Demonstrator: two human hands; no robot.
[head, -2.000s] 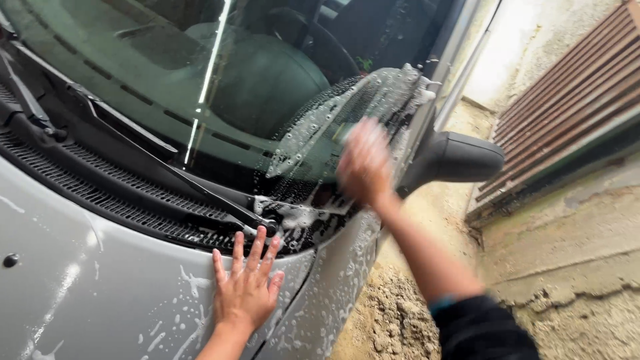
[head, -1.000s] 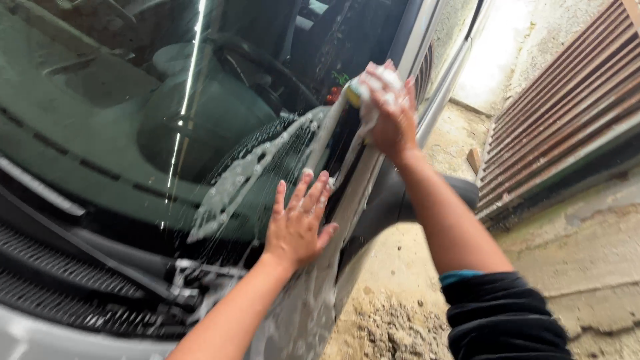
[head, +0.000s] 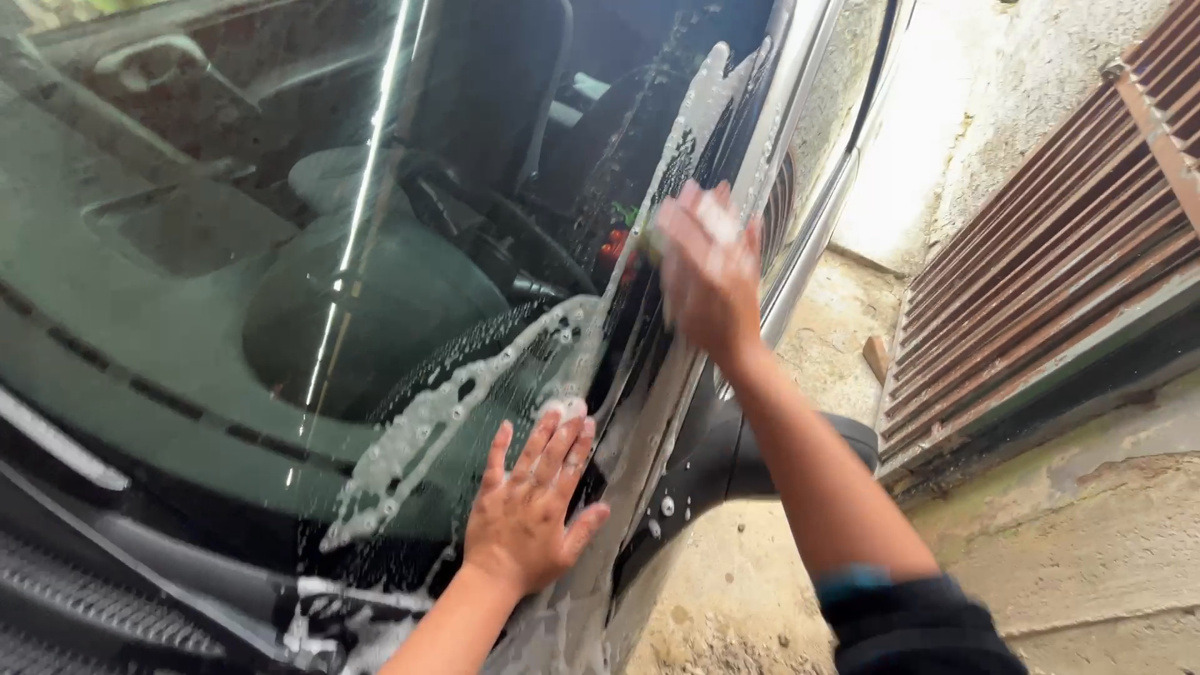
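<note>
My left hand (head: pixel 532 502) rests flat with fingers spread on the lower corner of a car's windshield (head: pixel 412 300), with foam at its fingertips. Up and to the right, my right hand (head: pixel 708 262) is blurred and covered in suds over the glass edge beside the pillar (head: pixel 787 112). A bit of a yellowish sponge (head: pixel 650 242) shows at its fingers, mostly hidden by them. Streaks of soap foam (head: pixel 412 441) lie on the glass left of my left hand, and more foam runs up the edge above my right hand.
A black side mirror (head: pixel 797 455) sticks out behind my right forearm. A wiper arm (head: pixel 141 562) and the cowl grille (head: pixel 84 600) are at lower left. Brown metal slats (head: pixel 1050 216) and a concrete wall (head: pixel 1078 544) stand at the right, beside rough ground (head: pixel 741 581).
My left hand has gone from the body panel below the windshield up onto the glass corner. My right hand has moved up along the windshield edge since the oldest frame. The view has shifted closer.
</note>
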